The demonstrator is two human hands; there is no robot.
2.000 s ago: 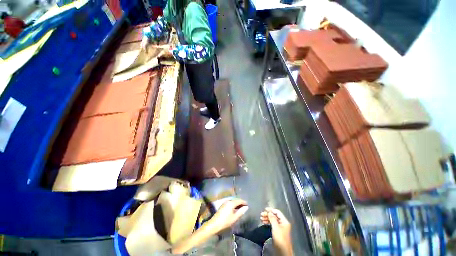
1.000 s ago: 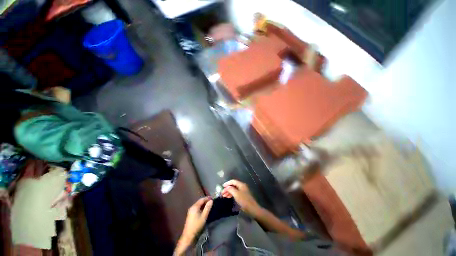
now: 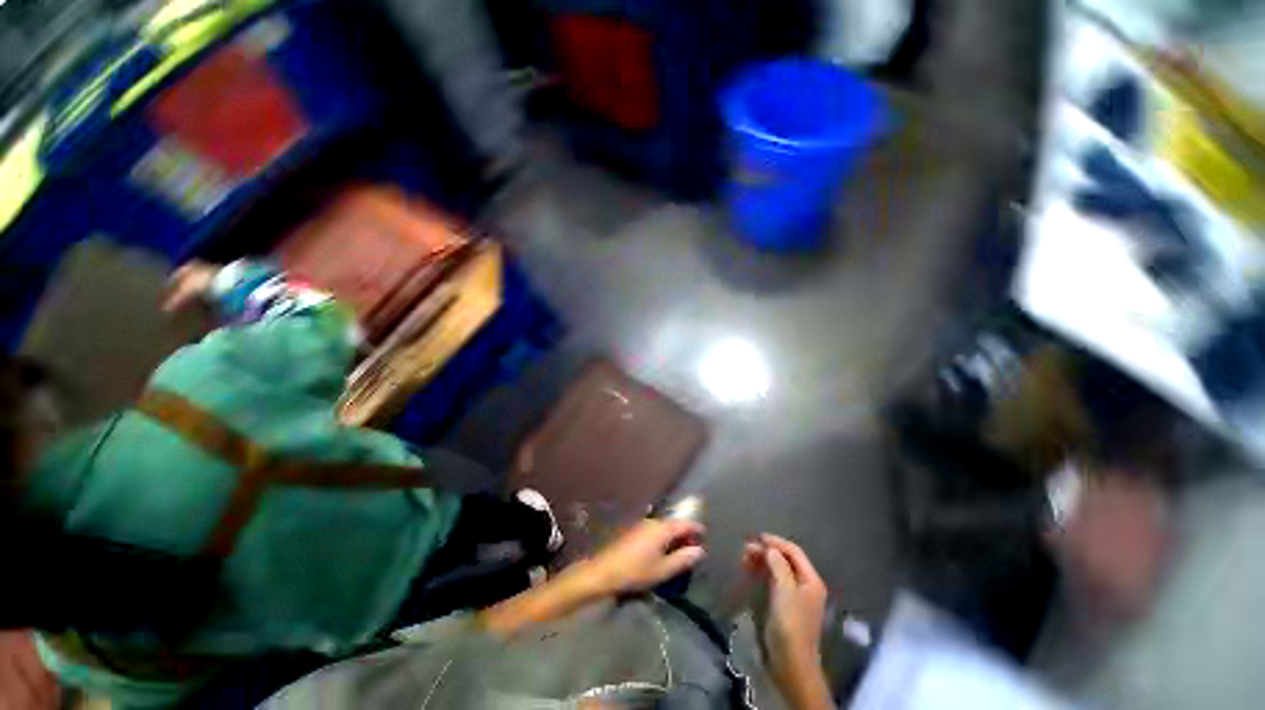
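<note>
My left hand (image 3: 655, 555) is low in the middle, its fingers curled. A small pale thing (image 3: 684, 511) shows at its fingertips, but blur hides what it is and whether it is held. My right hand (image 3: 791, 590) is just to the right, apart from the left, fingers bent towards the thumb. I see nothing clear in it. Part of my clothing shows below both hands.
A person in a green top (image 3: 257, 486) is close on my left, beside stacked orange-brown pieces (image 3: 368, 250). A blue bin (image 3: 798, 153) stands on the grey floor ahead, beyond a brown mat (image 3: 611, 437). A white table (image 3: 1096, 284) is at the right.
My view has swung round: the orange stacks on the right have left it, and the blue bin and person appear farther right. My hands have moved apart.
</note>
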